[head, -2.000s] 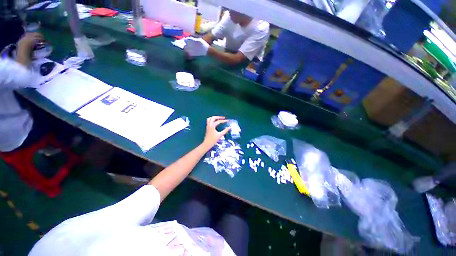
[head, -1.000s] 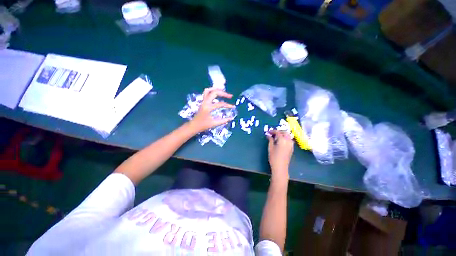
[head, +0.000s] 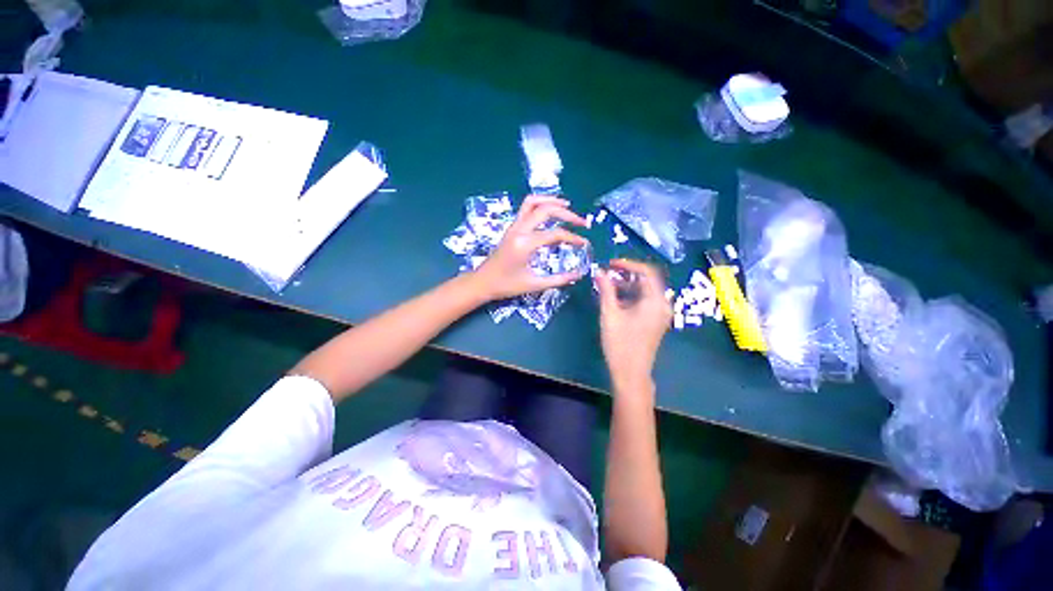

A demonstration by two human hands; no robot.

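My left hand (head: 534, 248) is at the heap of filled small bags (head: 485, 219), its thumb and fingers around a small clear bag (head: 566, 259). My right hand (head: 633, 312) is just right of it, fingertips pinched at a small white part (head: 597, 270) by the bag's edge. Loose small white parts (head: 696, 303) lie right of my right hand. A few more lie above, between my hands. A stack of small flat bags (head: 539, 159) lies behind the heap. My fingers hide part of the bag.
A yellow utility knife (head: 737, 307) lies beside large clear poly bags (head: 797, 277). A medium clear bag (head: 664, 212) lies behind the parts. A printed sheet (head: 208, 173) and a long bagged white item (head: 329, 214) are at left. A white rounded unit (head: 755, 104) is farther back.
My right hand has come from the loose parts to beside my left hand. My left hand first reached to the flat bag stack, then came back over the heap. The view has tilted down.
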